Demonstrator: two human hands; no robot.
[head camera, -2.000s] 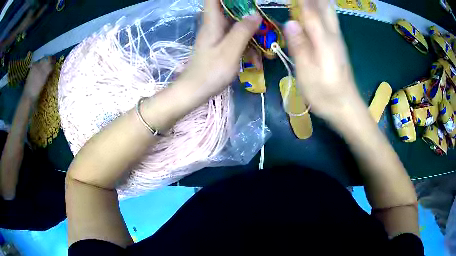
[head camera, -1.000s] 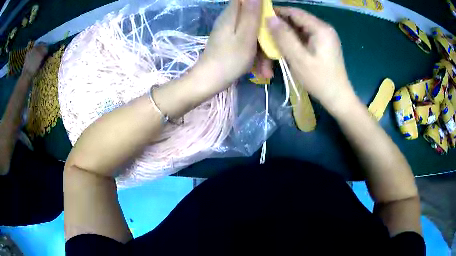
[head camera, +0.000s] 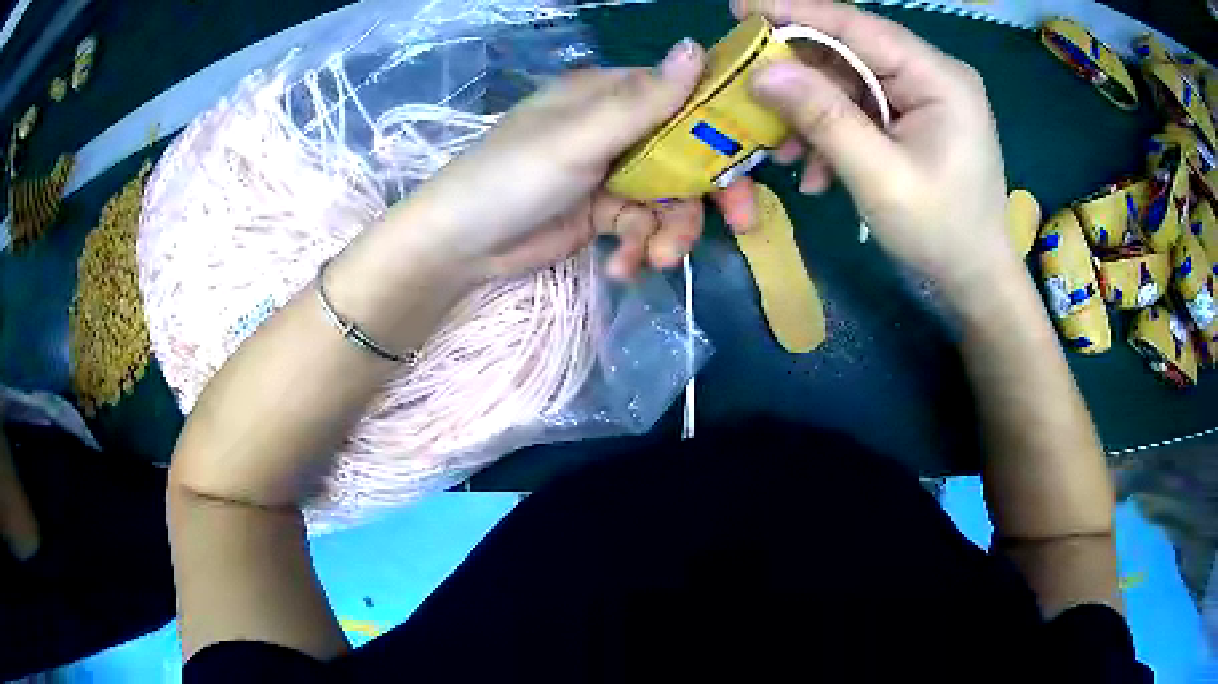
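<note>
A yellow housing (head camera: 705, 131) with blue marks is held tilted between both hands, its cover side facing up and left. My left hand (head camera: 588, 160) grips its left end, thumb on the upper edge, fingers curled below. My right hand (head camera: 908, 127) grips its right end with the thumb on the side. A white cord (head camera: 844, 54) loops from the right end over my right fingers. A flat yellow cover (head camera: 783, 274) lies on the dark green surface below. A second white cord (head camera: 689, 348) hangs down below my left fingers. The inside of the housing is hidden.
A large pale pink-white cord bundle (head camera: 267, 254) in clear plastic lies left. Yellow blue-marked units (head camera: 1073, 281) are heaped right. Another flat cover (head camera: 1023, 222) is partly hidden behind my right wrist. A golden heap of small parts (head camera: 114, 301) and another person's arm (head camera: 16, 501) are at far left.
The housing, open with its insides showing two seconds ago, now has its marked side in view and is tilted diagonally. Both hands have turned. The other person's arm has moved down from the golden heap.
</note>
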